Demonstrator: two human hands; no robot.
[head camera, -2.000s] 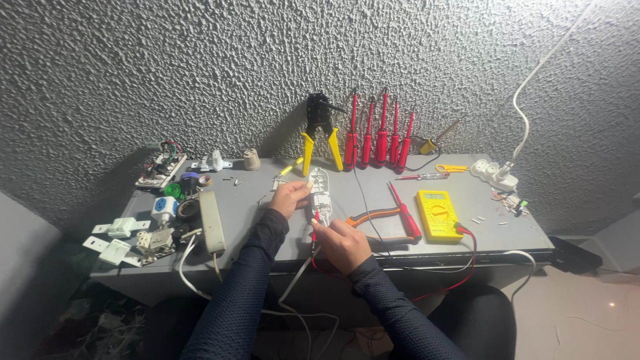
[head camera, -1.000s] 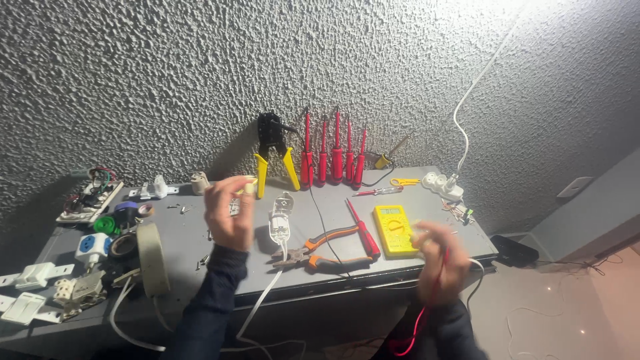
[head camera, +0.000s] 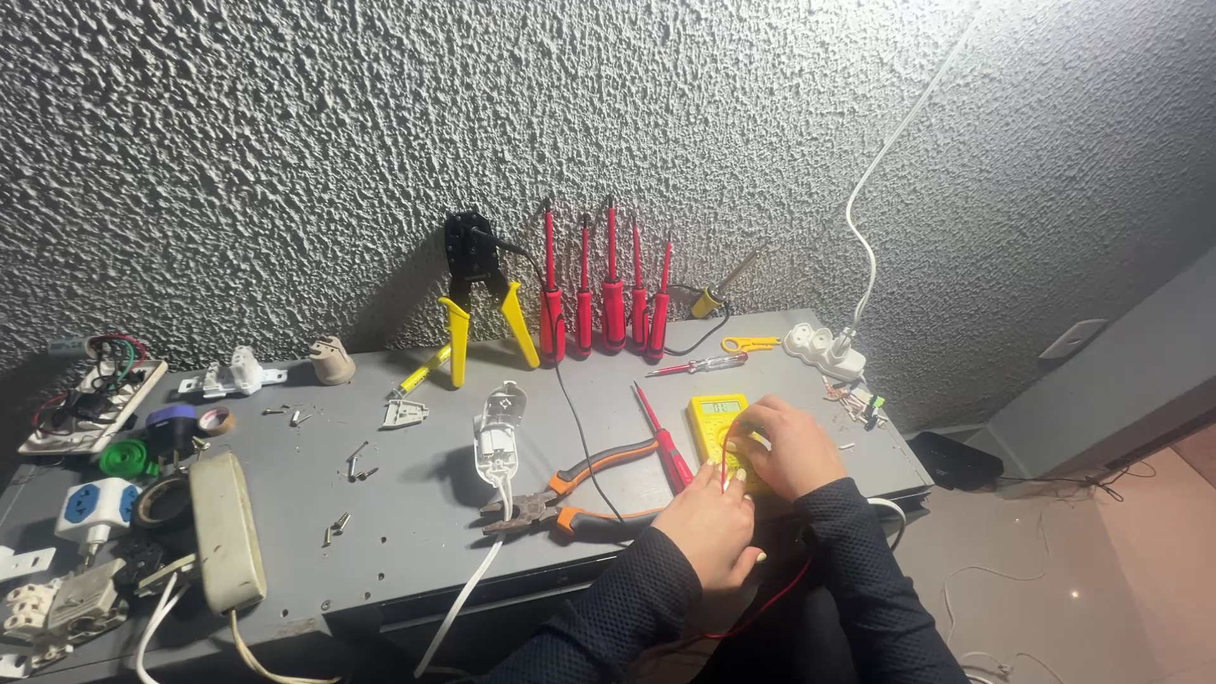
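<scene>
Both hands are at a yellow digital multimeter (head camera: 719, 410) lying on the grey table. My right hand (head camera: 790, 446) is over its right side, fingers bent around a red test lead (head camera: 726, 456). My left hand (head camera: 708, 527) lies at its lower left edge, fingertips close to the lead; whether they grip anything cannot be told. Left of them is a screwdriver with a red handle (head camera: 675, 461), then combination pliers with orange and grey handles (head camera: 608, 465), jaws across a white cable. That cable runs to an opened white socket housing (head camera: 497, 446), its inside showing.
Yellow-handled crimping pliers (head camera: 459, 332) and several red insulated screwdrivers (head camera: 613, 313) lean against the textured wall. A voltage tester (head camera: 698, 365) and a white power strip (head camera: 825, 350) lie at the back right. Loose screws (head camera: 353, 461), a cream extension block (head camera: 226, 532) and socket parts cover the left side.
Both hands have come together at the multimeter; one second ago they were apart, the left raised near the crimping pliers. Two seconds ago both were at the white housing. The view has shifted right.
</scene>
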